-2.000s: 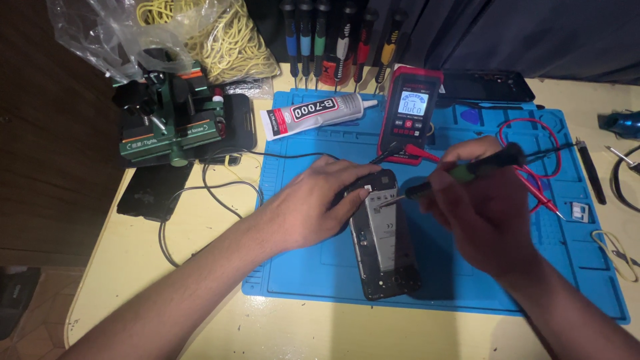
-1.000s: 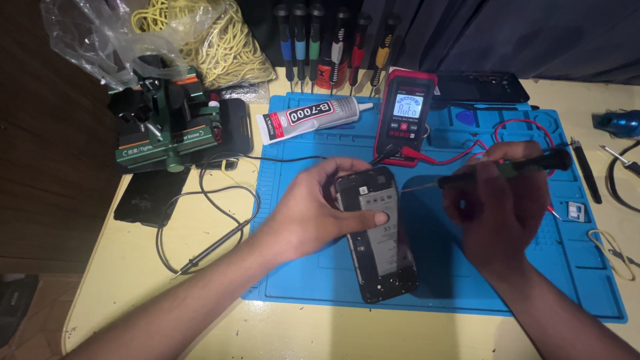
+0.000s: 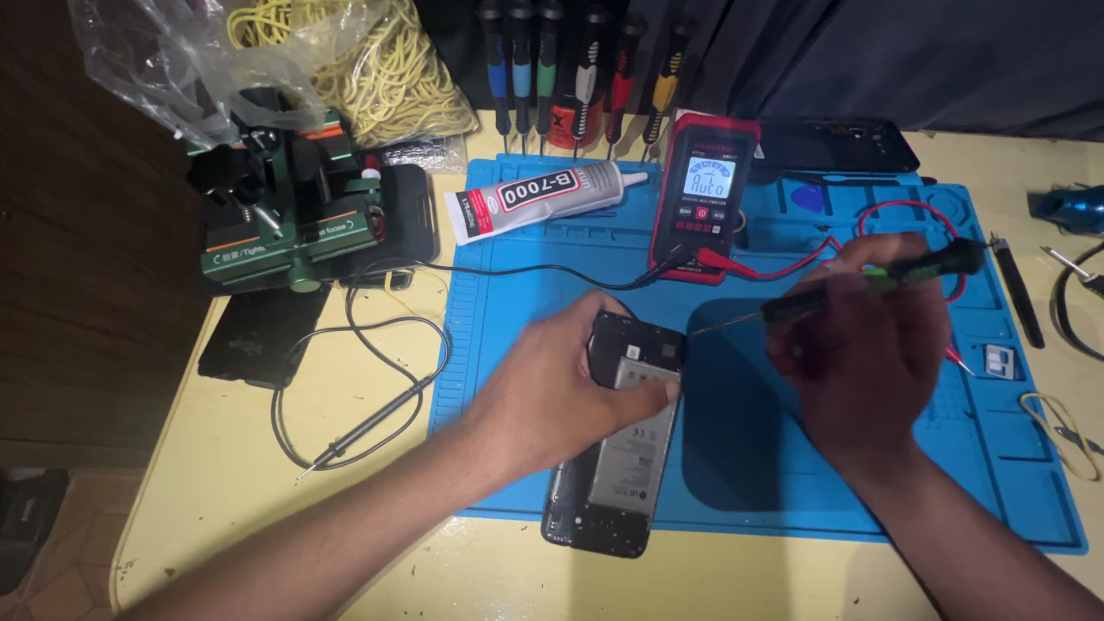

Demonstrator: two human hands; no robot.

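My left hand grips a smartphone with its back cover off, the thumb lying across its grey battery. The phone is tilted and raised, and its shadow falls on the blue silicone repair mat to its right. In my right hand is a precision screwdriver with a black and green handle. Its thin shaft points left, and the tip is close to the phone's upper right edge; whether it touches cannot be told.
A red multimeter with leads and a glue tube lie behind the hands. Several screwdrivers stand at the back. At left are a green clamp fixture, a bag of yellow cord and a black probe.
The phone, flatter over the mat two seconds ago, is now tilted and further left, its shadow separate. The screwdriver tip has moved from over the battery area to the phone's right edge.
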